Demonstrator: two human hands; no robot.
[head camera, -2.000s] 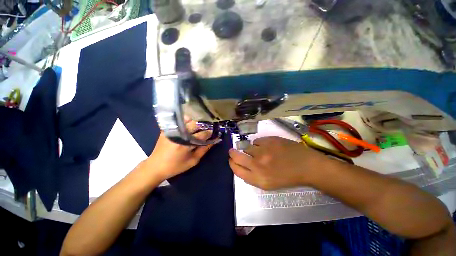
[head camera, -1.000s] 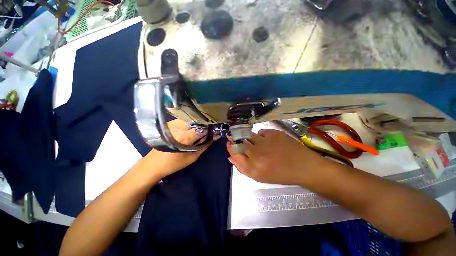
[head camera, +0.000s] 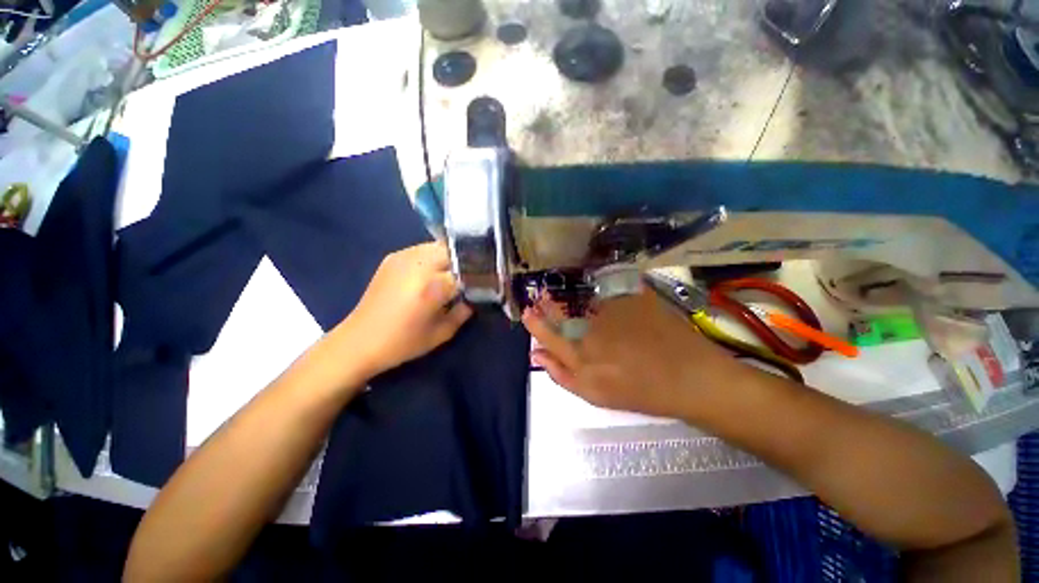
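A dark navy fabric panel (head camera: 439, 427) runs from the needle area of the sewing machine (head camera: 684, 194) down over the table's front edge. My left hand (head camera: 410, 308) lies on the panel left of the needle, its fingertips partly hidden behind the shiny take-up lever guard (head camera: 476, 222). I cannot tell if its fingers pinch the cloth. My right hand (head camera: 615, 353) is at the panel's right edge beside the presser foot, its fingers close together at the cloth edge. The needle and the exact finger contact are blurred and partly hidden.
More navy pieces (head camera: 256, 148) lie on the table's left side. Shears (head camera: 763, 325), an orange tool (head camera: 815, 335), a green item (head camera: 885, 328) and a small white box (head camera: 982, 374) lie right of my right hand. A ruler (head camera: 672, 456) runs along the front edge; a blue basket (head camera: 798, 535) is below.
The view has shifted, so the machine head sits further right in the picture. The panel's lower end now shows at the table's front edge. Both hands stay near the needle.
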